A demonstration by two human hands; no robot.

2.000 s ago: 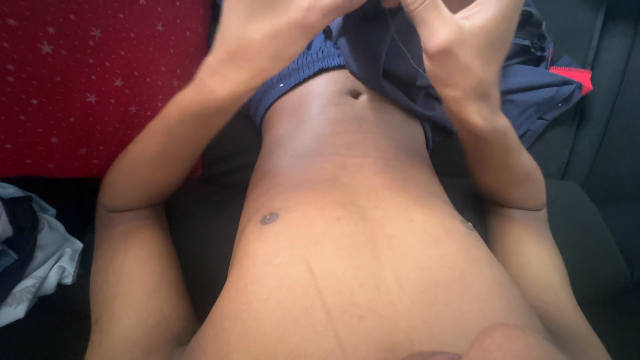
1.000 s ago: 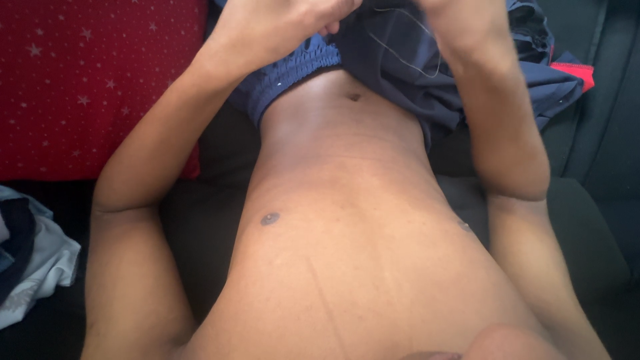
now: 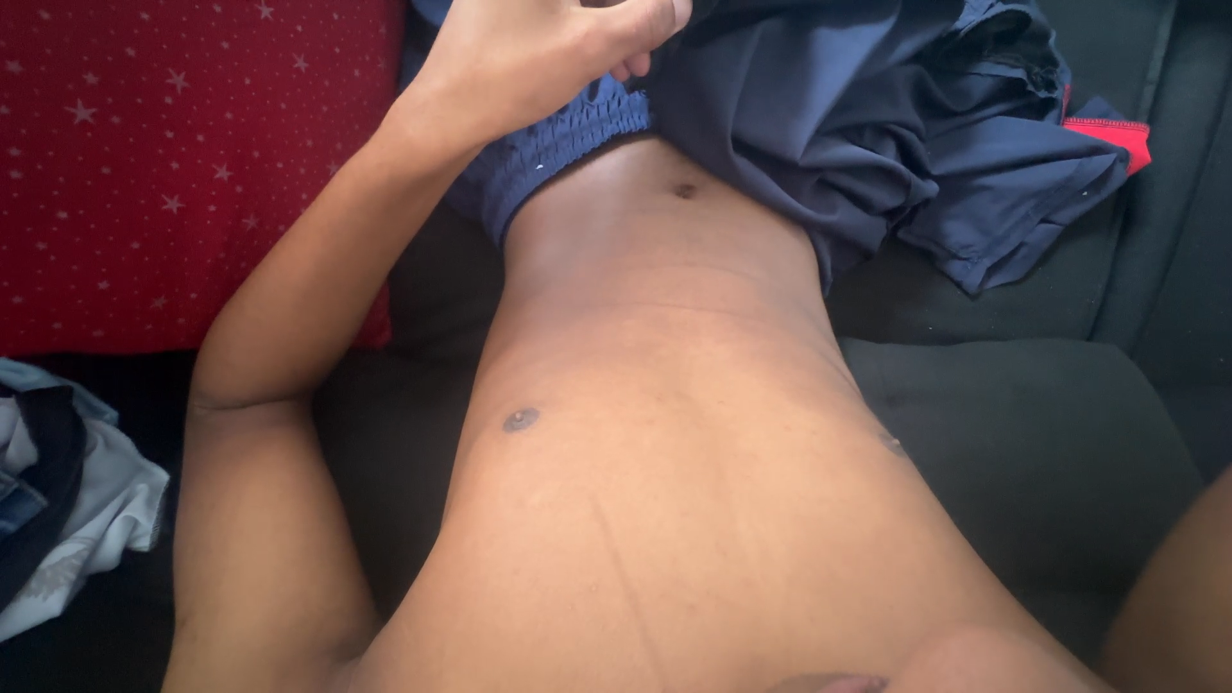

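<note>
At the top edge, my left hand (image 3: 568, 43) is partly cut off, with its thumb tip beside dark fabric. Whether its fingers grip anything cannot be told. Below and to the right of it lies a dark navy garment (image 3: 818, 125), gathered in folds over my waist, with a red-edged part (image 3: 1107, 140) at its right. Blue shorts with a gathered elastic waistband (image 3: 577, 135) show under my left wrist. My right hand is out of view; only part of the right arm shows at the lower right edge.
A red cushion with a star pattern (image 3: 144, 173) is at the upper left. Crumpled white and dark clothes (image 3: 87, 500) lie at the left edge. My bare torso rests on a dark sofa-like seat (image 3: 1001, 443), with a dark upright surface along the right.
My right hand has left the garment area and gone out of view to the right. The thin light thread seen near my hands before no longer shows. My left hand remains near the top.
</note>
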